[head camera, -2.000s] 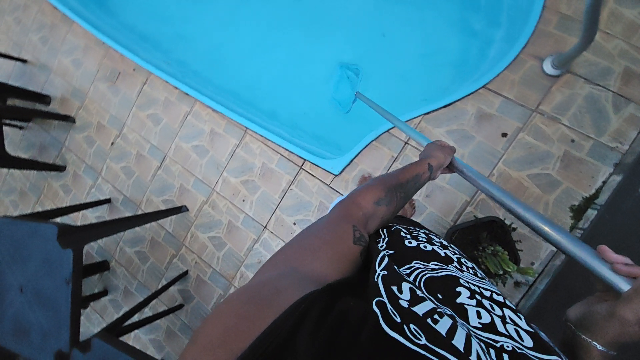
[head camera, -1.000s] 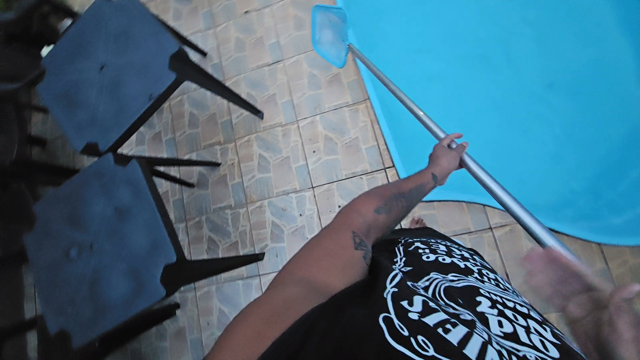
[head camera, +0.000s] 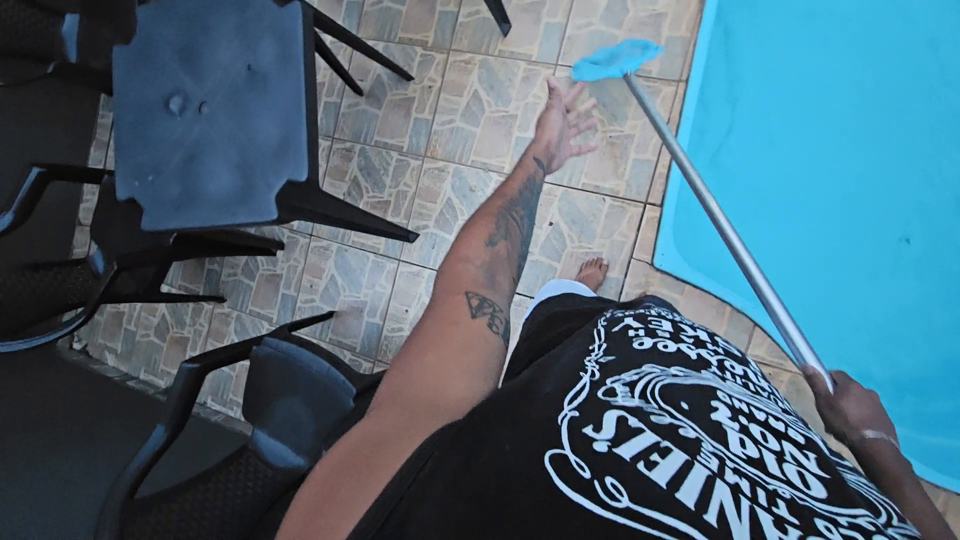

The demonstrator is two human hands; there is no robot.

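My right hand (head camera: 847,405) is closed around the lower end of a metal pole (head camera: 724,225), at the lower right. At the pole's far end is a light blue skimmer net (head camera: 616,60), over the paving beside the pool. Off the pole, my left hand (head camera: 564,127) is stretched out with fingers spread and holds nothing, just below and left of the net. Blue pool water (head camera: 832,142) fills the right side; the pole's middle crosses above the pool's edge.
A dark plastic table (head camera: 214,112) stands at the upper left. Near it are dark plastic armchairs, one (head camera: 300,397) close to my left elbow. Stone-patterned tiles (head camera: 480,105) lie between the furniture and the pool. My bare foot (head camera: 592,274) is on them near the pool's corner.
My left hand has let go of the pole and is open. The net, over the water at first, is now above the tiles. The view has swung toward the table and chairs.
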